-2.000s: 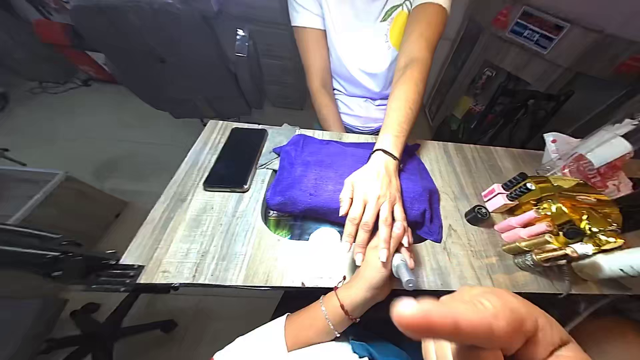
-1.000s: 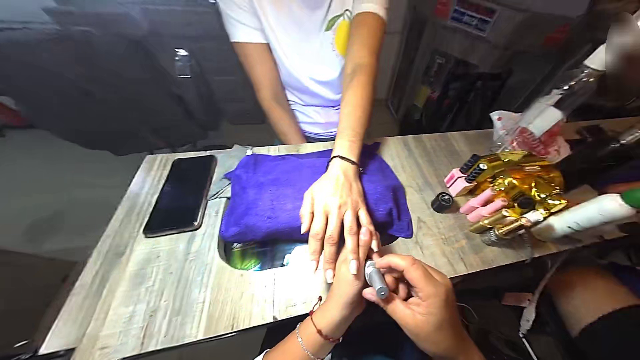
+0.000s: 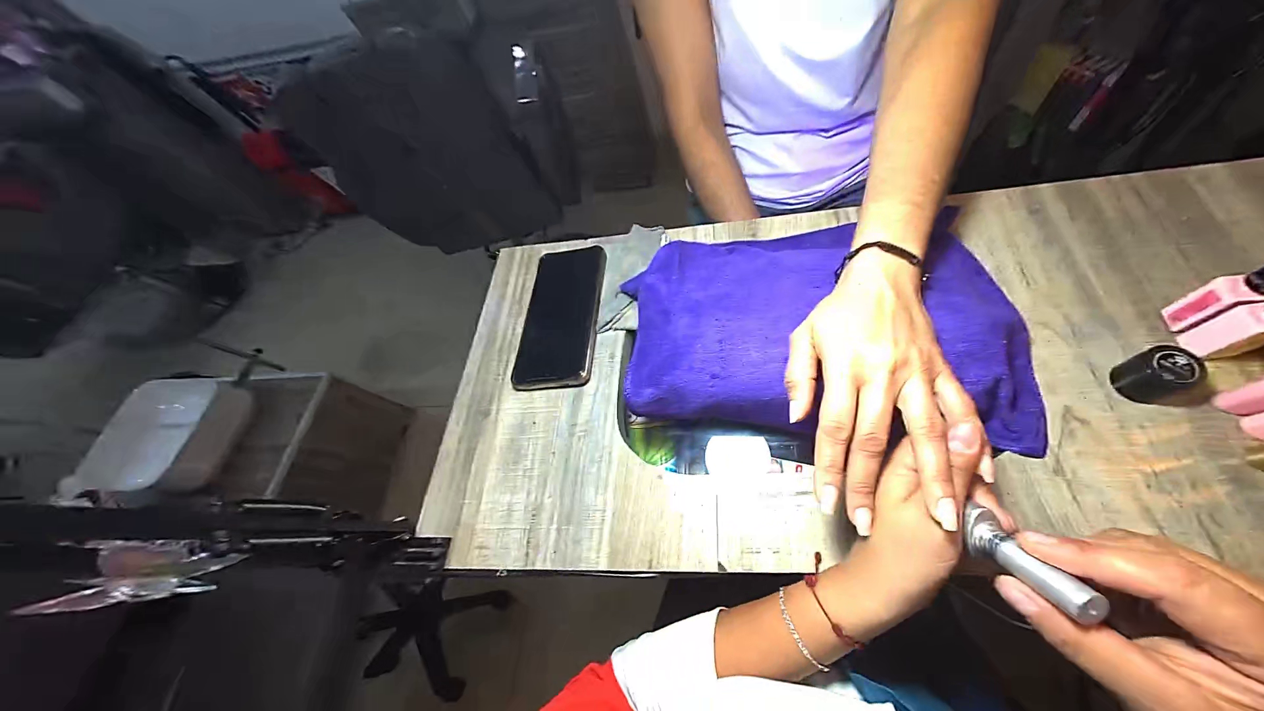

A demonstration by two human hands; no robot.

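Another person's hand lies palm down, fingers spread, partly on a purple towel-covered cushion. Beneath its fingertips is my left hand, its fingers partly hidden; it appears to hold the small silver-topped nail polish bottle at its right side. Thumb and fingers of my right hand pinch the long silver cap of that bottle. Cap and bottle are together; whether the cap is loosened cannot be told. The person's nails look pale.
A phone lies on the wooden table at the left, beside a grey cloth. A black round cap and pink bottles stand at the right. A bright lamp reflection shows below the cushion.
My right hand has come in from the lower right and taken hold of the silver cap between two seconds ago and one second ago. The view has shifted.
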